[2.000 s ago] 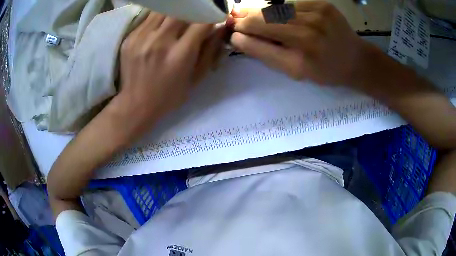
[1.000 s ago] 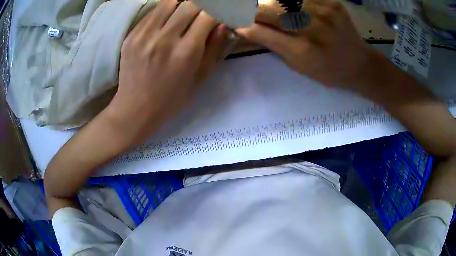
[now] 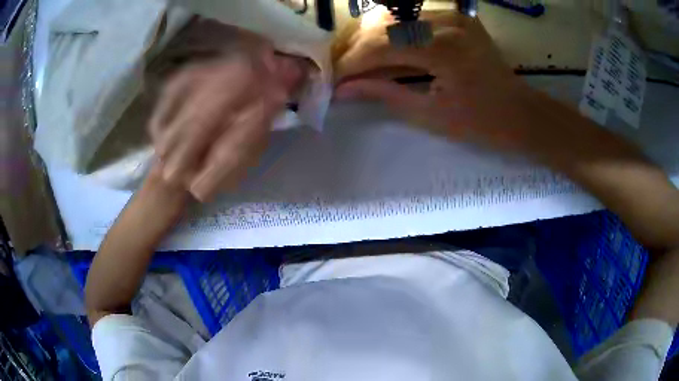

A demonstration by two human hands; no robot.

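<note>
A cream garment (image 3: 97, 89) lies bunched at the left of the white table, and its pale edge (image 3: 319, 100) reaches the space between my hands. My left hand (image 3: 216, 111) is blurred and curled, with its fingertips at the cloth left of the needle area. My right hand (image 3: 439, 82) lies beside the machine parts, fingers pointing left, fingertips near the cloth edge; its grip is unclear. A dark ribbed machine attachment (image 3: 409, 31) stands in front of my right hand. The dark presser foot or needle bar (image 3: 324, 15) is at the top, partly cut off.
Printed label strips (image 3: 614, 74) lie at the right of the machine. A blue and dark tool (image 3: 525, 7) is on the machine bed at the top. Ruler marks (image 3: 447, 195) run along the table's front edge. Blue crates (image 3: 231, 286) are below, left and right (image 3: 607, 283).
My left hand has moved left and down from the needle and turned, and a pale cloth edge now shows beside it. My right hand stays near the machine. The blue tool has come into view.
</note>
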